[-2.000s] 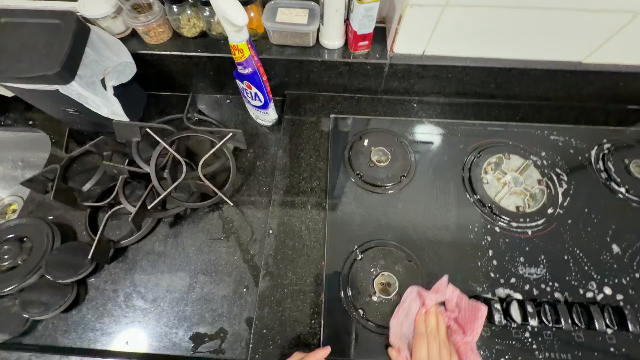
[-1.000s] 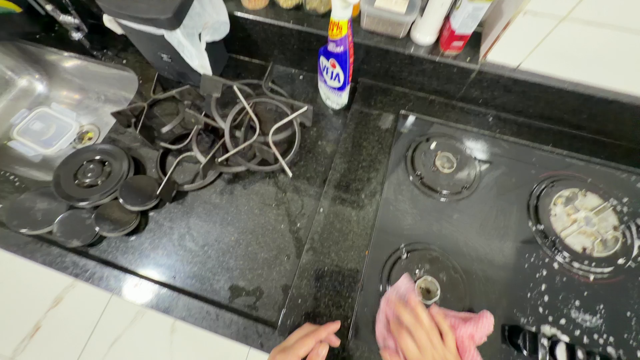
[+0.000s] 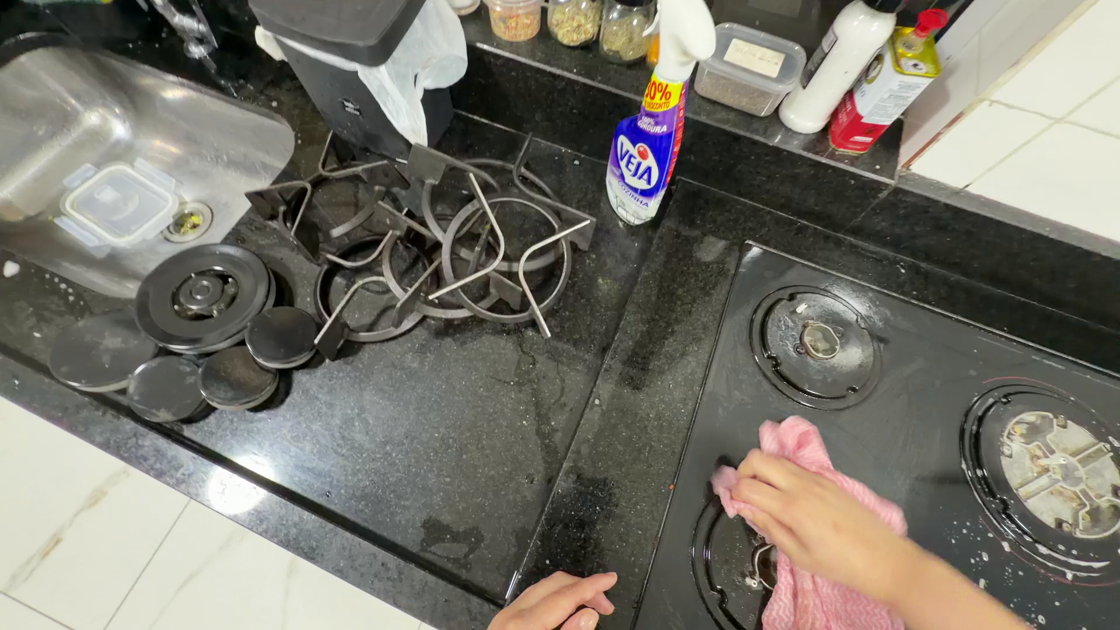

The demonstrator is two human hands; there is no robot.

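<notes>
A pink cloth (image 3: 853, 516) is bunched under my right hand (image 3: 805, 516), whose fingers grip it at the upper edge of the lower-left burner well (image 3: 713, 569) of a black cooktop (image 3: 884, 446). Past that hand, the upper-left burner well (image 3: 815, 347) shows its bare centre. The large burner base (image 3: 1060, 472) lies further right, with foam spots near it. My left hand (image 3: 560, 602) is at the bottom edge of the view, over the granite counter beside the cooktop, fingers slightly bent and holding nothing visible; its lower part is cut off.
A Veja spray bottle (image 3: 646, 149) stands behind. Pan supports (image 3: 490, 254) are piled on the granite counter (image 3: 411, 420), with burner caps (image 3: 206, 297) left of them. Beyond are a steel sink (image 3: 79, 105) holding a plastic lid (image 3: 120, 203), a black bin (image 3: 359, 87), and a ledge with jars and containers.
My right hand and the cloth have moved up the cooktop to the far side of the lower-left burner well. The view has swung left, showing more of the sink.
</notes>
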